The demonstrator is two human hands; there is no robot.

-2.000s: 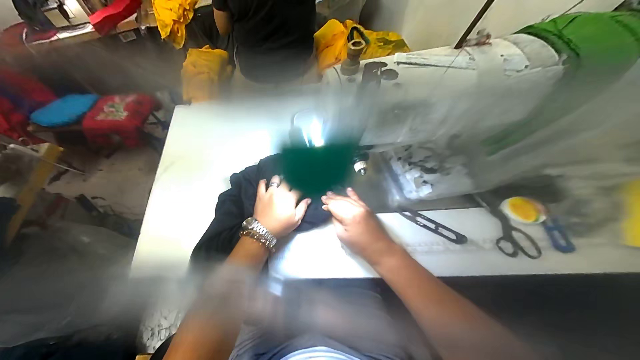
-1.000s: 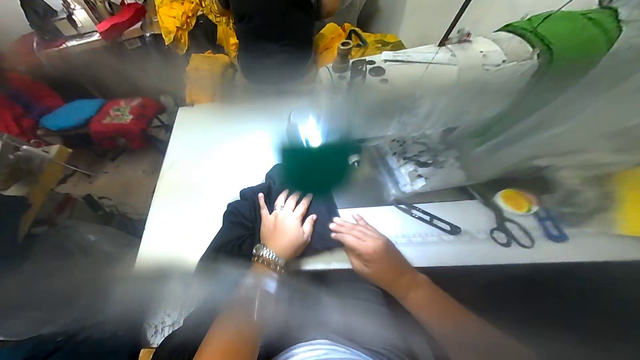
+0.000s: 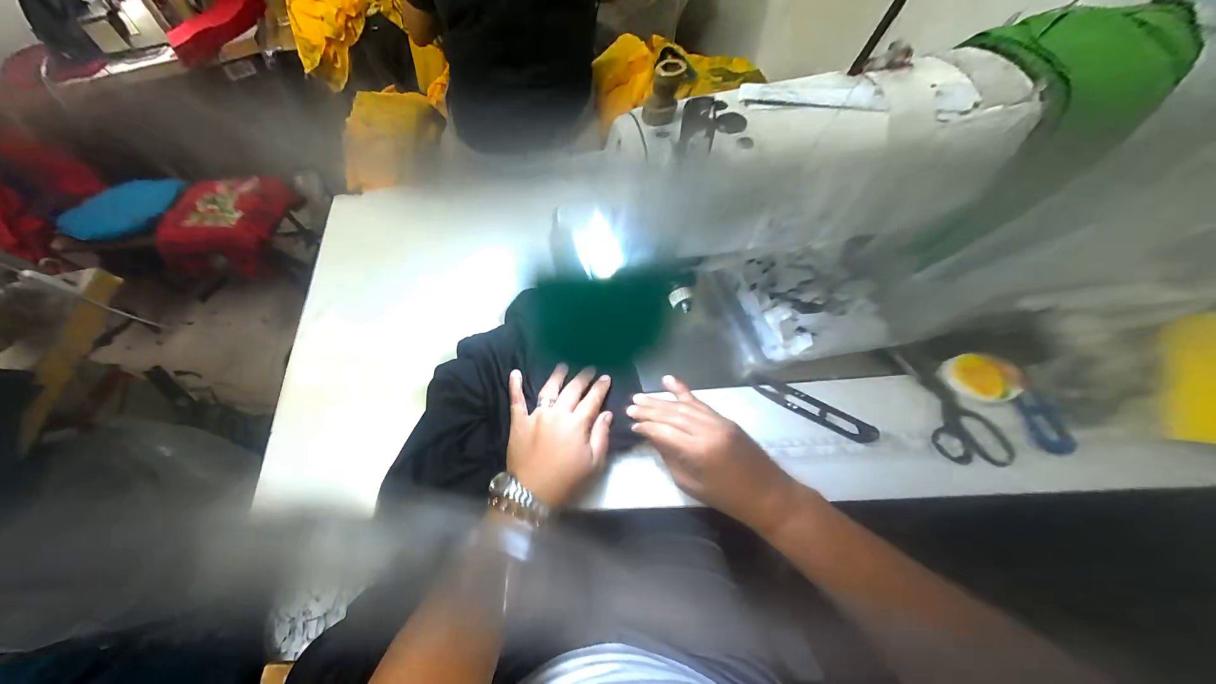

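Note:
Black fabric (image 3: 465, 399) lies bunched on the white sewing table (image 3: 361, 313), beside the head of a white sewing machine (image 3: 807, 123). My left hand (image 3: 560, 432), with a metal watch at the wrist, rests flat on the fabric with its fingers spread. At the fabric's right edge is my right hand (image 3: 708, 446), its fingers extended and close together; whether its fingertips touch the cloth cannot be told. A dark green blur (image 3: 603, 318) and a bright lamp glare (image 3: 598, 245) hide the needle area and the far end of the fabric.
Right of my hands lie a black slotted tool (image 3: 817, 410), black-handled scissors (image 3: 969, 432), a round yellow and white item (image 3: 983, 377) and a blue-handled tool (image 3: 1045, 423). Scraps (image 3: 788, 304) lie under the machine arm. Behind the table is a person in black (image 3: 521, 71), near yellow cloth (image 3: 389, 133).
Two seconds ago both hands had bent fingers at the fabric's near part. Now my left hand is spread flat on it and my right fingers are straighter.

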